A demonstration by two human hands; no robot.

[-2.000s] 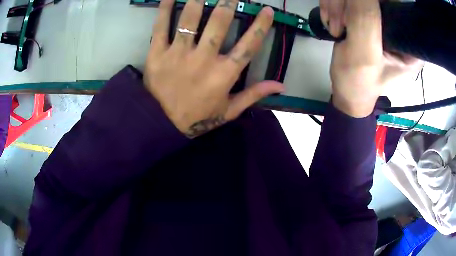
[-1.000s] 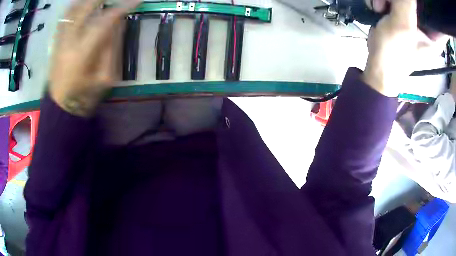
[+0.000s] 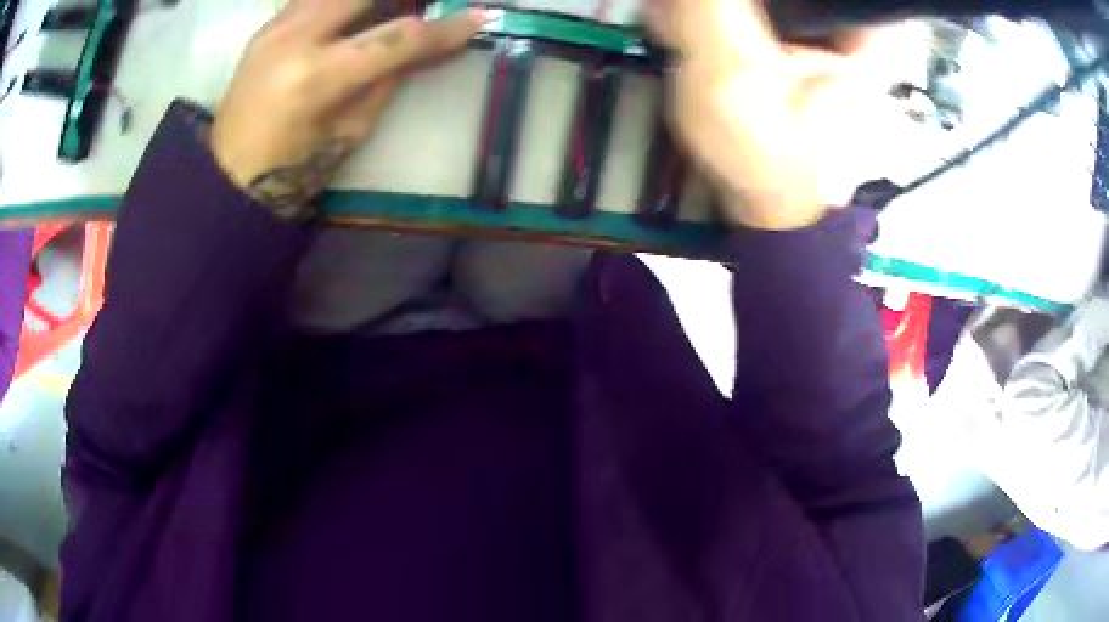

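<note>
The green circuit board strip (image 3: 566,29) lies across the bench near the top edge, blurred. Several black plastic housings (image 3: 589,140) hang from it like comb teeth towards the bench edge. My left hand (image 3: 322,91) is at the strip's left end, a fingertip on or just over it; its other fingers are partly cut off by the top edge. My right hand (image 3: 754,103) is blurred, over the strip's right end, closed around the black electric screwdriver (image 3: 936,12). The screwdriver's tip is hidden.
Another comb-shaped assembly (image 3: 88,91) lies at the far left. A blurred silvery object, perhaps the screw feeder (image 3: 924,103), is right of my right hand. A black cord (image 3: 997,128) crosses the bench. Red stools (image 3: 83,286) and a person's pale sleeve (image 3: 1058,389) show below.
My right hand has moved left with the screwdriver, from beside the silvery object to the strip's right end. My left hand has moved right. The strip and housings appear further right in view.
</note>
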